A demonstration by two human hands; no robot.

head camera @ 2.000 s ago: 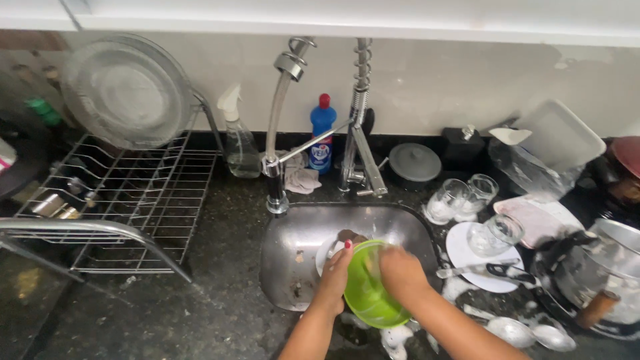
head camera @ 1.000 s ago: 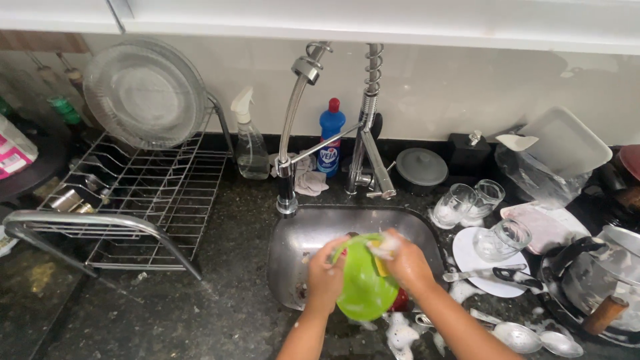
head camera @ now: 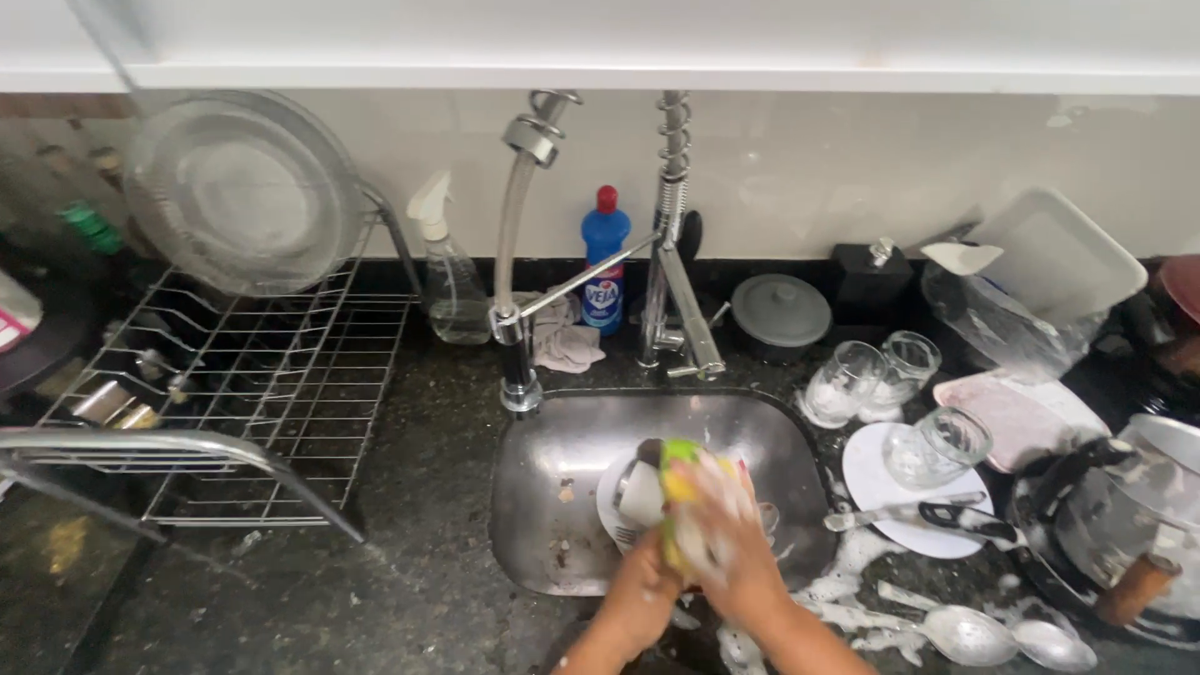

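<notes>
Both my hands are over the front part of the stainless steel sink [head camera: 534, 478]. My left hand [head camera: 647, 577] grips a green plastic bowl [head camera: 677, 452], now turned edge-on and partly hidden by my fingers. Against the bowl, my right hand [head camera: 727, 544] presses a yellow sponge [head camera: 682, 486]; suds and motion blur cover its fingers. Behind my hands, a white plate [head camera: 609, 487] and a white cup [head camera: 641, 492] lie in the sink.
A wire dish rack [head camera: 272, 375] with a glass plate [head camera: 239, 192] stands left. The spring faucet [head camera: 670, 234] rises behind the sink. Soapy glasses [head camera: 844, 380], a white plate [head camera: 867, 459], spoons [head camera: 966, 633] and a metal pot [head camera: 1125, 506] crowd the right counter. A cabinet edge [head camera: 600, 80] runs overhead.
The green bowl, which earlier showed its broad round face, is now edge-on between my hands. The cup and plate in the sink show more plainly.
</notes>
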